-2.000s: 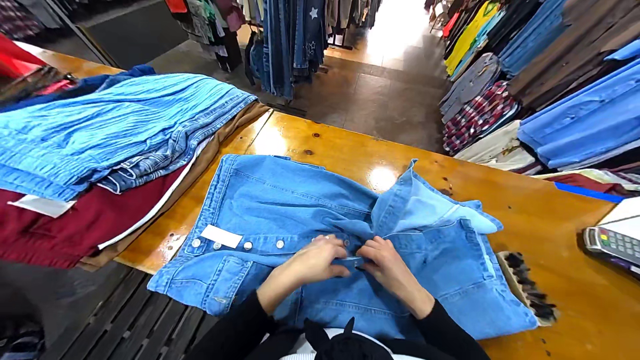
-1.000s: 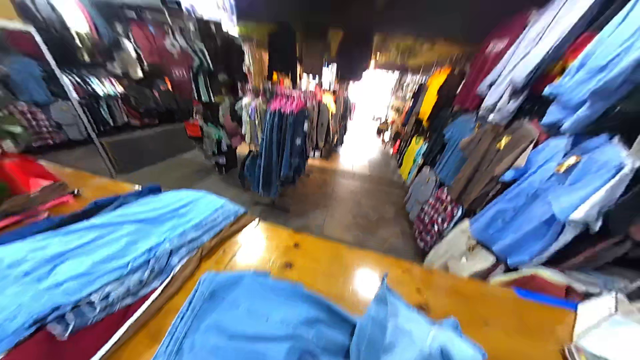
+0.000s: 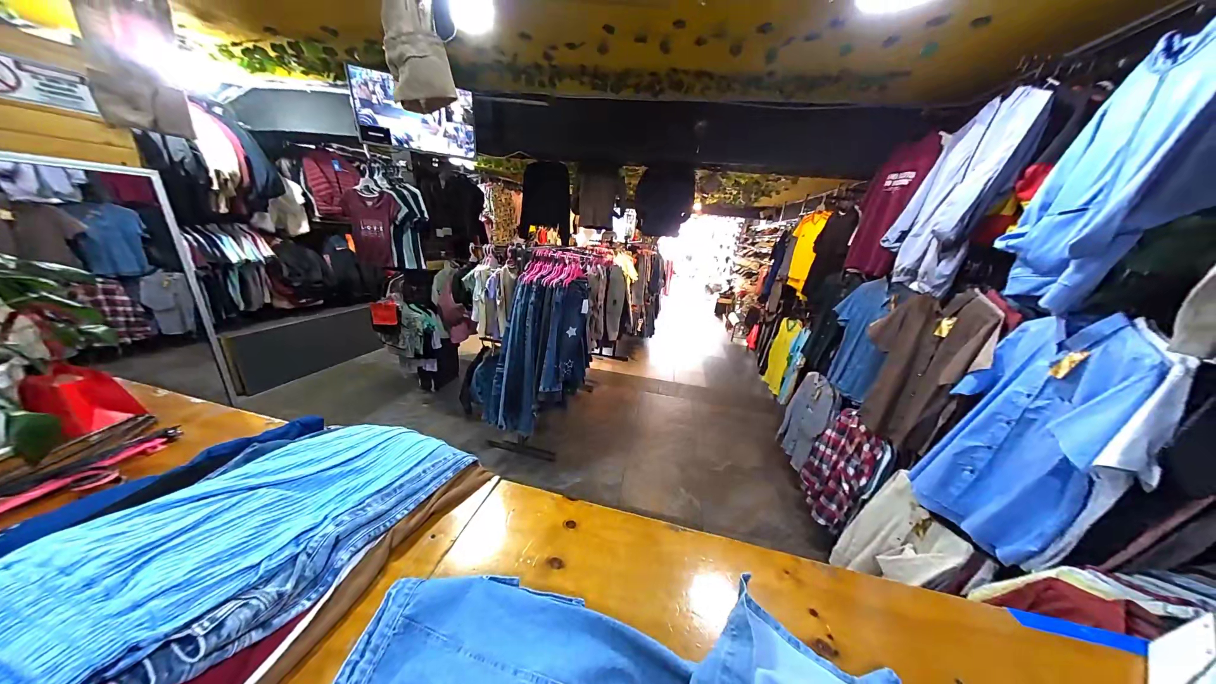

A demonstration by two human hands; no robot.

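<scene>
The upper part of a blue denim garment [image 3: 532, 632] lies on the varnished wooden counter [image 3: 617, 541] at the bottom of the head view, cut off by the lower edge. One pointed flap of it [image 3: 760, 636] stands up toward the right. Neither my left hand nor my right hand is in the frame, so what they hold or touch is hidden. To the left of the denim lies a pile of folded clothes, with a light blue crinkled garment [image 3: 237, 522] on top.
A red bag [image 3: 81, 404] and a plant are at the left. Beyond the counter stands a rack of jeans [image 3: 541, 351] on pink hangers. Shirts [image 3: 1054, 427] hang along the right wall. A mirror [image 3: 195, 285] and a wall screen [image 3: 408, 109] are at the left.
The view has tilted up from the counter to the shop. Both hands, seen on the denim garment's buttoned front two seconds ago, are out of frame.
</scene>
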